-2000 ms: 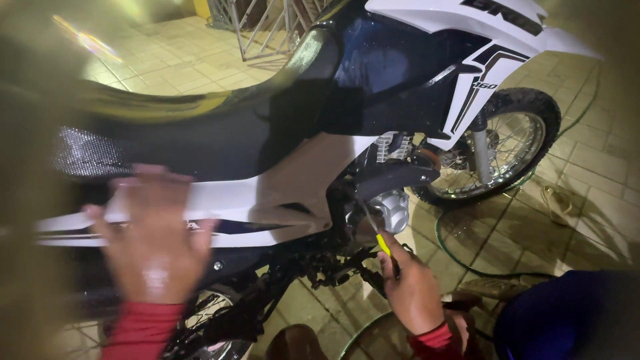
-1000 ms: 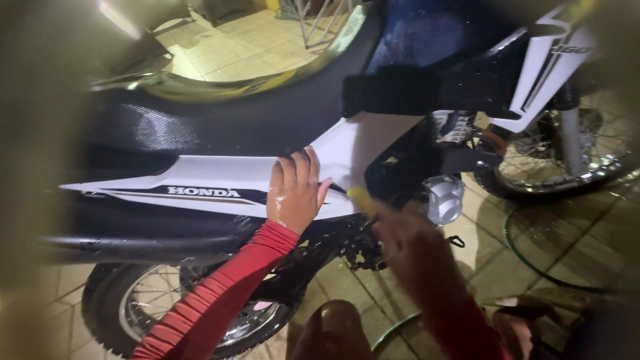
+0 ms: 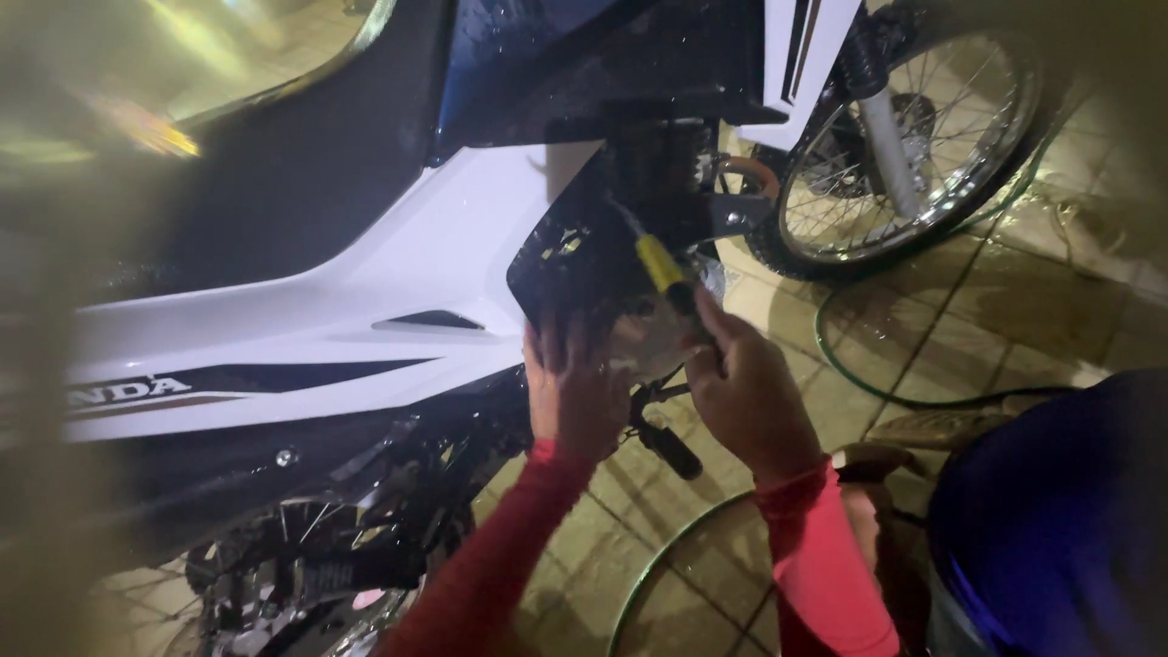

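A wet Honda motorcycle with a white side panel [image 3: 392, 237] and a black seat [image 3: 301, 173] stands side-on across the view. My right hand [image 3: 748, 392] grips a screwdriver [image 3: 661, 265] with a yellow and black handle. Its shaft points up and left toward the dark area under the tank; whether the tip touches anything cannot be told. My left hand [image 3: 575, 392] lies with its fingers against the dark part at the front end of the white panel, left of the screwdriver. Shadow hides its fingertips.
The spoked front wheel [image 3: 912, 155] is at the upper right, the rear wheel [image 3: 310, 584] at the lower left. A green hose [image 3: 867, 391] curves over the wet tiled floor [image 3: 1031, 301]. A foot peg [image 3: 673, 449] juts out below my hands. Dark blue cloth [image 3: 1049, 511] fills the lower right.
My left hand has moved right along the motorcycle, from the white panel to the dark part at its front end. The screwdriver, held in my right hand throughout, now points farther up. The view has shifted.
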